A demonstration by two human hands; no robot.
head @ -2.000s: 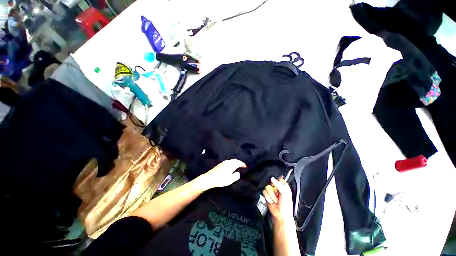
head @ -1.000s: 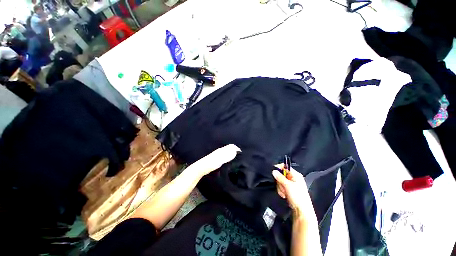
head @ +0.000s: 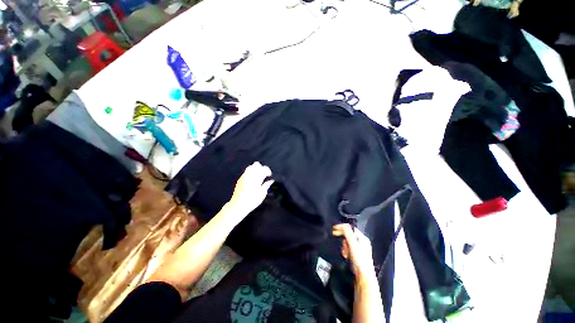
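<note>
A black sweatshirt [head: 302, 135] lies spread on the white table, with a hanger hook at its neck. My left hand [head: 253, 184] pinches its cloth left of the middle and lifts it in a fold. My right hand [head: 353, 245] is closed low on the garment; the small snips in it are mostly hidden, and only a dark bit shows by the fingers. A dark grey hanger [head: 381, 203] lies over the garment just above my right hand. A small pale label [head: 323, 268] shows near the lower edge, left of my right hand.
Dark garments [head: 57, 195] and brown shiny cloth [head: 135, 246] lie at left. A purple bottle [head: 180, 66], black dryer-like tool [head: 211, 98] and teal tool [head: 161, 135] lie beyond. Black strips [head: 403, 98], a red spool [head: 488, 207] and more black garments [head: 536, 145] are at right.
My left hand has moved up and left over the garment with cloth pinched. My right hand is lower, and its snips, clearly seen before, are now mostly hidden. The view has shifted.
</note>
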